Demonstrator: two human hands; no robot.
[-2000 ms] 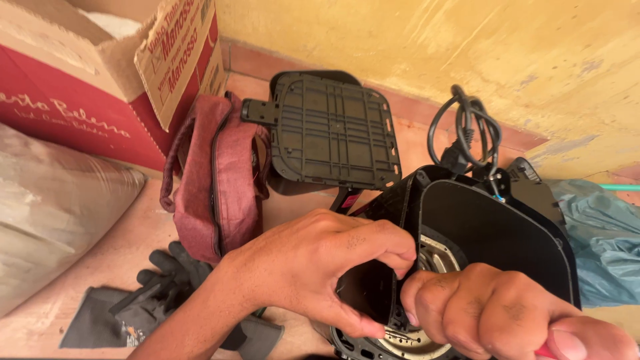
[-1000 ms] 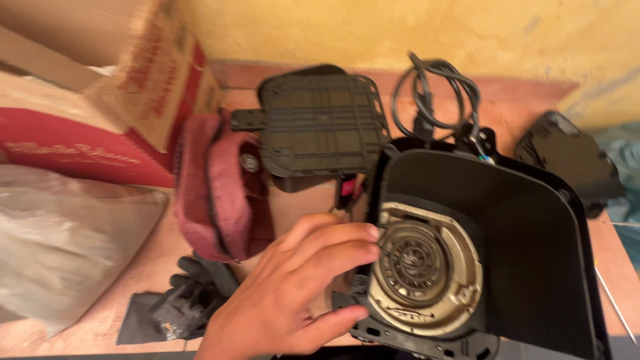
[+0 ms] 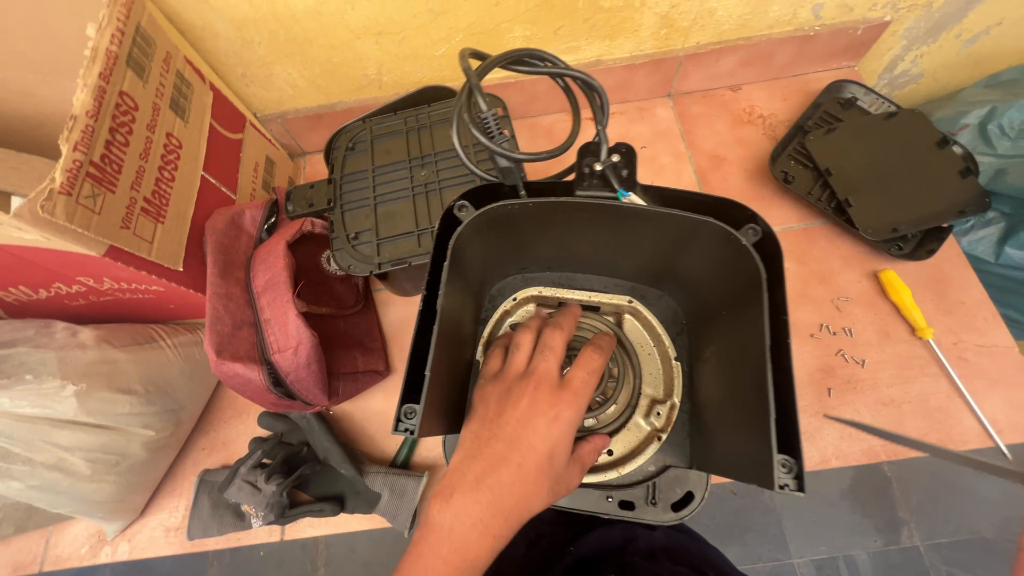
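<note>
A black plastic appliance housing [image 3: 720, 320], perhaps from an air fryer, lies with its hollow side facing me. Inside it sits a round metal plate [image 3: 660, 384] around a coiled heating element [image 3: 628, 400]. My left hand [image 3: 536, 400] reaches in from below with spread fingers over the coil, touching or just above it; nothing is seen held. A looped black power cord [image 3: 588, 80] rises behind the housing, with bared wire ends [image 3: 628, 196] near a small bracket. My right hand is out of the frame. A dark blurred blade-like thing [image 3: 920, 444] enters at the right edge.
A yellow-handled screwdriver [image 3: 904, 300] and several screws [image 3: 836, 330] lie on the tiled ledge at right, below black plastic covers [image 3: 888, 176]. At left are a gridded black panel [image 3: 400, 184], a red fabric pouch [image 3: 264, 320], grey gloves [image 3: 312, 472], a cardboard box [image 3: 136, 144] and a plastic bag [image 3: 88, 416].
My left hand has moved from the housing's left edge to over the coil. My right hand, seen at the housing two seconds ago, is out of view. The view has shifted, showing the screwdriver and screws.
</note>
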